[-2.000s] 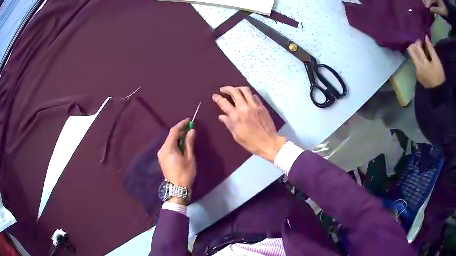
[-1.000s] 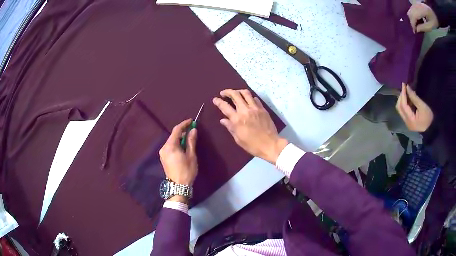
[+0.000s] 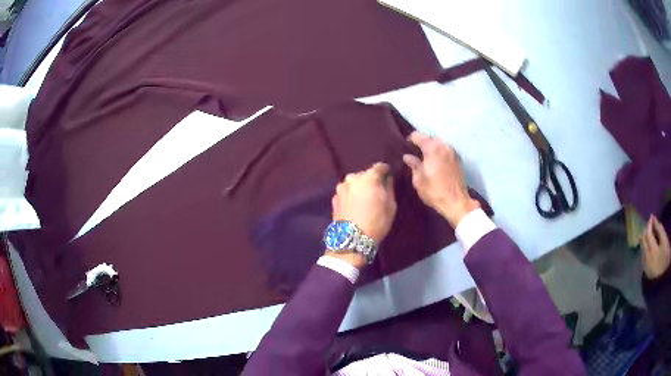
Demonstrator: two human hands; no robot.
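The maroon cloth (image 3: 184, 250) lies over the table, with a pale wedge-shaped gap at left and small folds near my hands. My left hand (image 3: 366, 204), with a metal watch on the wrist, rests on the cloth with curled fingers; whatever is inside them is hidden. My right hand (image 3: 439, 176) is at the cloth's right part, its fingertips at a raised fold; whether they pinch it is unclear. Large black-handled shears (image 3: 533, 128) lie open-handled on the table at right.
A cream-white flat bar (image 3: 460, 35) and a maroon strip (image 3: 531, 89) lie at the top. Small scissors with white wrapping (image 3: 101, 277) lie on the cloth at lower left. Maroon pieces (image 3: 640, 117) and another person's hand (image 3: 654, 247) are at the right edge.
The view has shifted. The cloth's right part has drawn back from the upper sheet, baring table between them. The green-handled pointed tool in my left hand no longer shows.
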